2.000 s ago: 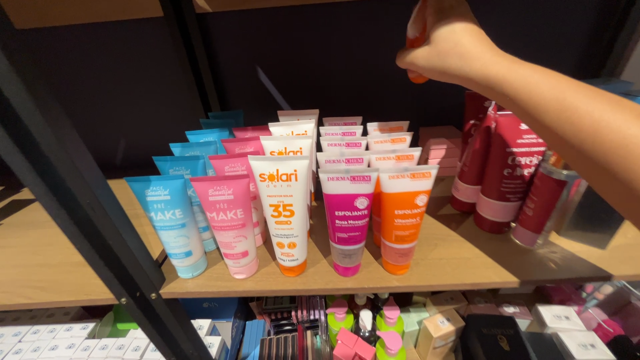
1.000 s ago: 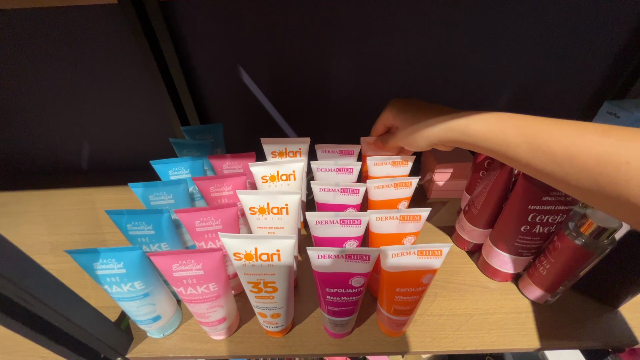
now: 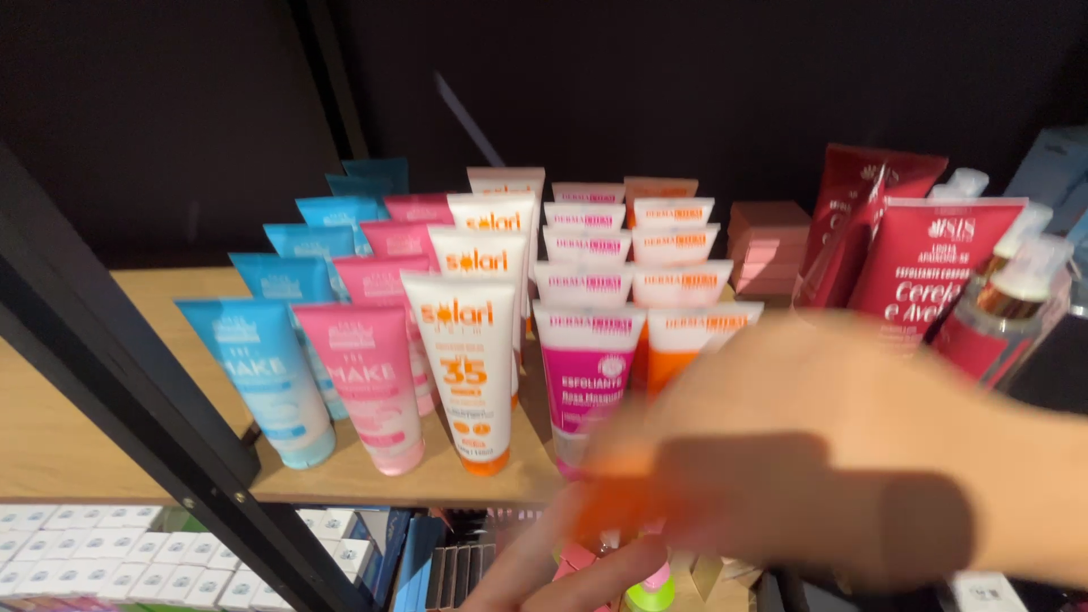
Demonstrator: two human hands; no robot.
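Observation:
My right hand (image 3: 765, 459), large and blurred, reaches in from the right in front of the shelf, shut on an orange tube or its cap (image 3: 633, 506). Two fingers of my left hand (image 3: 565, 557) rise from the bottom edge beside the orange piece; whether they grip it is unclear. Behind them stand rows of squeeze tubes on their caps: blue tubes (image 3: 268, 382), pink tubes (image 3: 365, 382), white sunscreen tubes with orange caps (image 3: 467, 374), magenta scrub tubes (image 3: 586, 374) and orange scrub tubes (image 3: 671, 357). My right hand partly hides the front orange tube.
Dark red tubes (image 3: 922, 263) and clear-capped bottles (image 3: 1003, 306) stand at the right, beside stacked pinkish boxes (image 3: 765, 246). A black metal shelf post (image 3: 153, 399) crosses the left. Below the wooden shelf (image 3: 76, 425) lie small white boxes (image 3: 110, 544) and other cosmetics.
My right hand has moved from the back of the orange row to low in front of the shelf, with an orange item in it. My left fingers have come into view.

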